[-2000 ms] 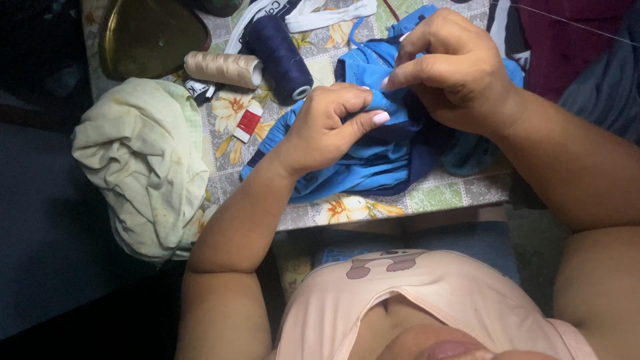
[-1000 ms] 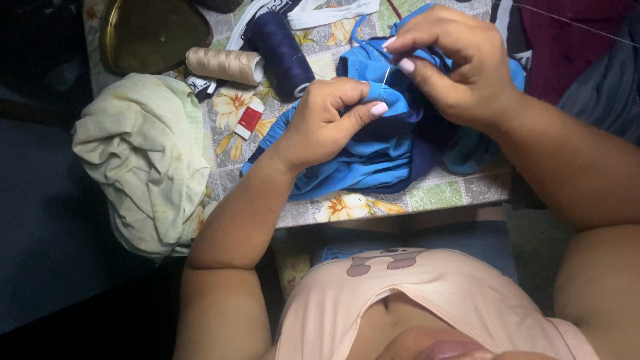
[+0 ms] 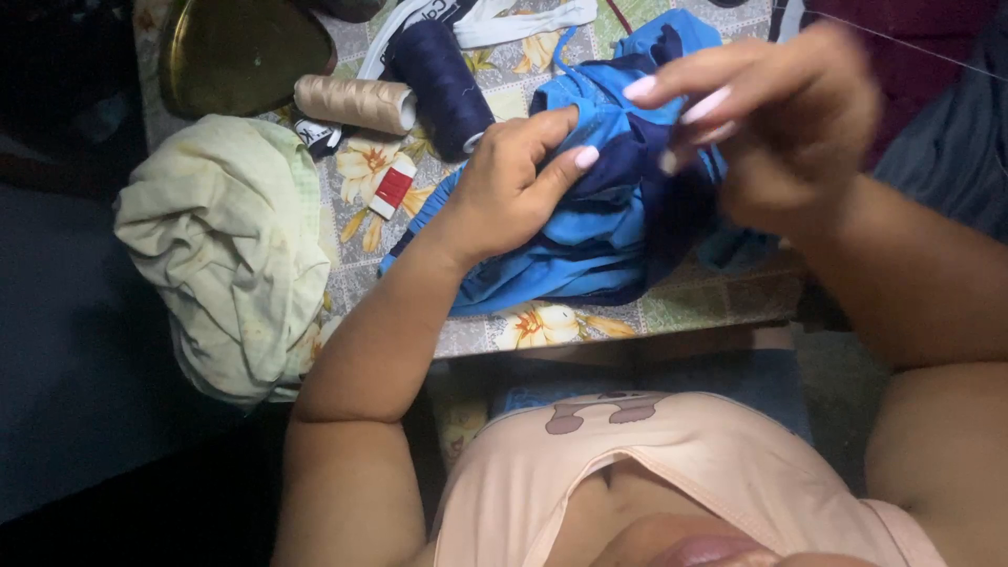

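My left hand (image 3: 516, 185) pinches an edge of a blue and navy fabric garment (image 3: 598, 260) between thumb and forefinger. The garment lies bunched on the table. My right hand (image 3: 776, 126) is raised over the garment's right part, blurred, its fingers bent toward the thumb; whether a needle or thread is between them cannot be made out. Left of the garment lie a navy thread spool (image 3: 441, 90), a beige thread spool (image 3: 354, 104) and a small white card wound with red thread (image 3: 393, 187).
A crumpled pale cloth (image 3: 224, 260) hangs over the left edge of the table with its floral cover (image 3: 543, 324). Behind it stands a brass-coloured tray (image 3: 248, 59). White elastic strips (image 3: 528, 24) lie at the back. Maroon fabric (image 3: 906, 59) and dark grey cloth (image 3: 945, 150) are at the right.
One second ago my right fingers held a needle with its tip at the blue fabric near my left hand; my right hand has since moved away to the right. My left hand keeps its place.
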